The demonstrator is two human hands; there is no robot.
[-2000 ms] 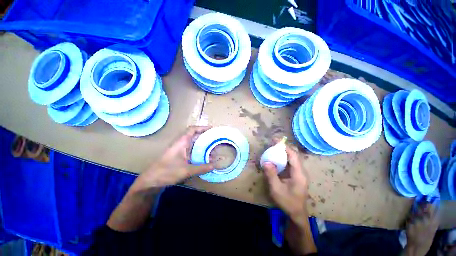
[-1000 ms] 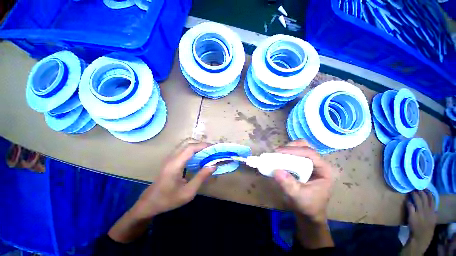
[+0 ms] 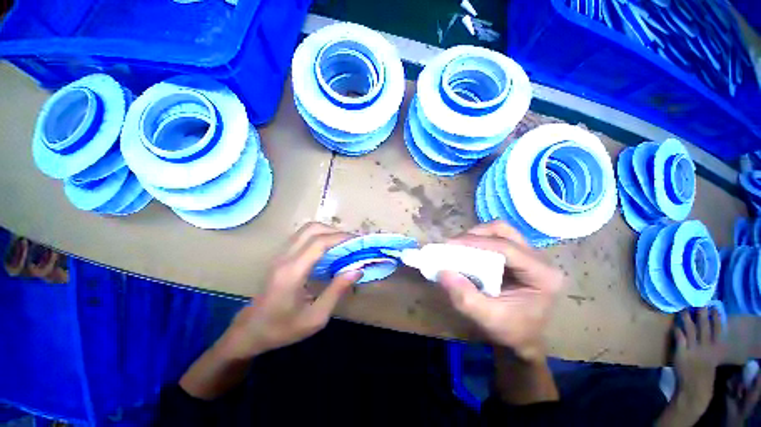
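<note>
A pale blue flanged ring [image 3: 365,248] is held tilted above the bench near its front edge. My left hand [image 3: 294,292] grips its left side, with the thumb at the collar and fingers behind the brim. My right hand [image 3: 513,292] is closed around a white glue bottle [image 3: 467,265] lying nearly level, nozzle pointing left. The nozzle tip meets or nearly meets the collar at the ring's right side; whether glue comes out cannot be told.
Leaning stacks of flanged rings stand at left [image 3: 196,150], back [image 3: 349,87] and right [image 3: 563,183]. Blue crates stand at back left [image 3: 150,54] and back right [image 3: 617,83]. Another person's hand [image 3: 699,346] is at lower right. The cardboard bench [image 3: 375,188] has dark stains.
The ring has tilted from facing up to nearly edge-on. The bottle has turned from upright to nearly level and moved against the ring. Since one second ago, the bottle has shifted slightly left.
</note>
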